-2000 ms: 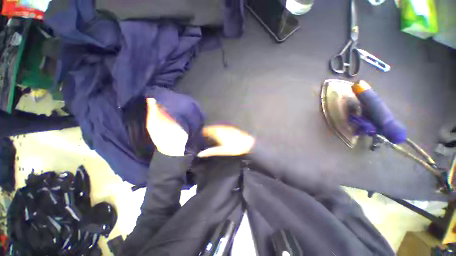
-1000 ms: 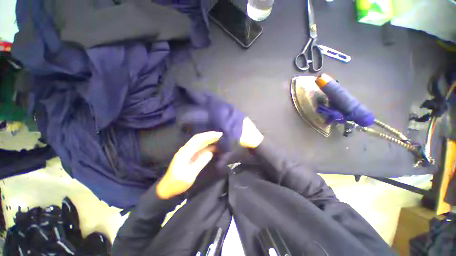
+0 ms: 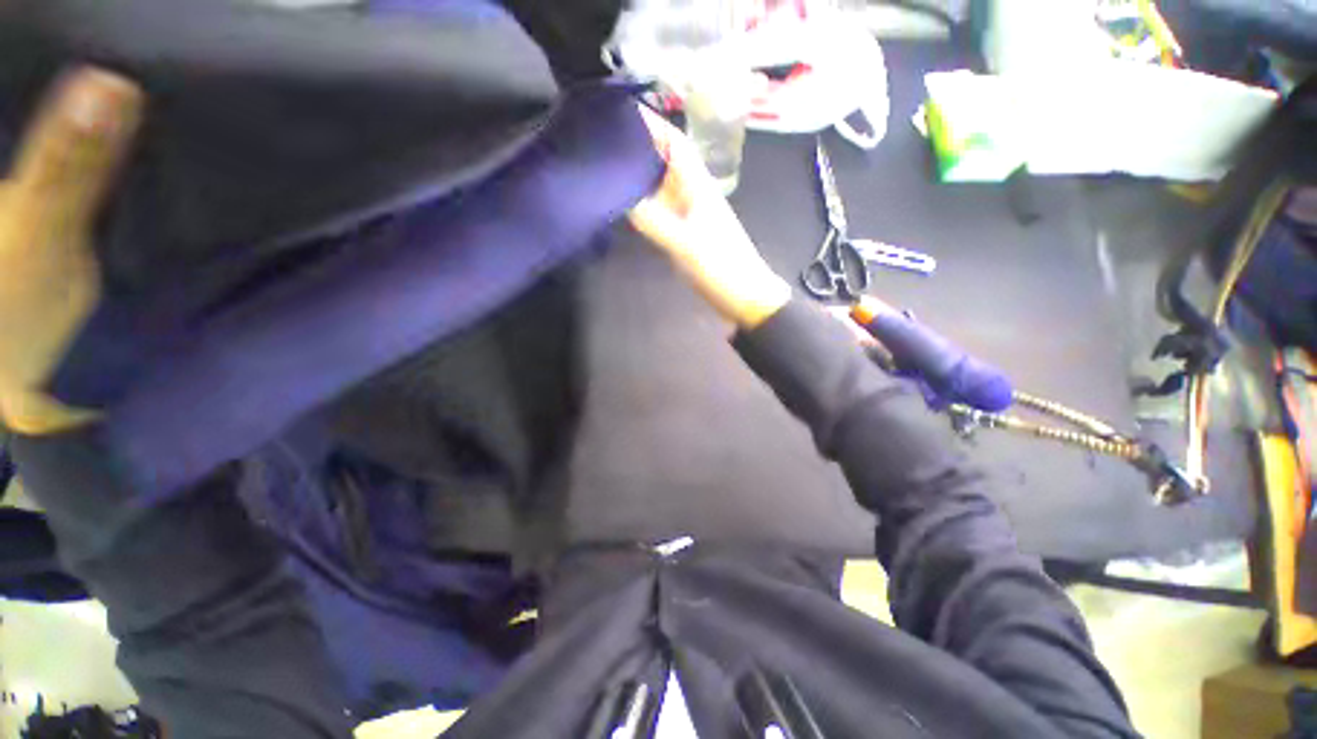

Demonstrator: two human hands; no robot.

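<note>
A navy and dark grey garment [image 3: 390, 311] is lifted and stretched between my two hands at the upper left, close to the camera. My left hand [image 3: 58, 246] is at the far left edge, slightly blurred, with the garment's left end in its grip. My right hand [image 3: 701, 224] grips the garment's right end near the top middle. More navy cloth [image 3: 397, 621] lies beneath, partly hidden by the raised piece. The iron [image 3: 932, 354] stands on the table right of my right forearm, its soleplate mostly hidden.
Shears [image 3: 835, 260] and a white-and-blue cutter [image 3: 896, 257] lie beyond the iron. A clear cup or bottle [image 3: 718, 137] and a white plastic bag with red print [image 3: 809, 65] are at the far edge. A green-and-white packet [image 3: 968, 127] is farther right. The iron's hose [image 3: 1076, 433] runs right.
My hands have moved apart and up from near my lap, raising the garment across the upper left. The phone is no longer visible. The view has shifted, showing more of the table's far edge.
</note>
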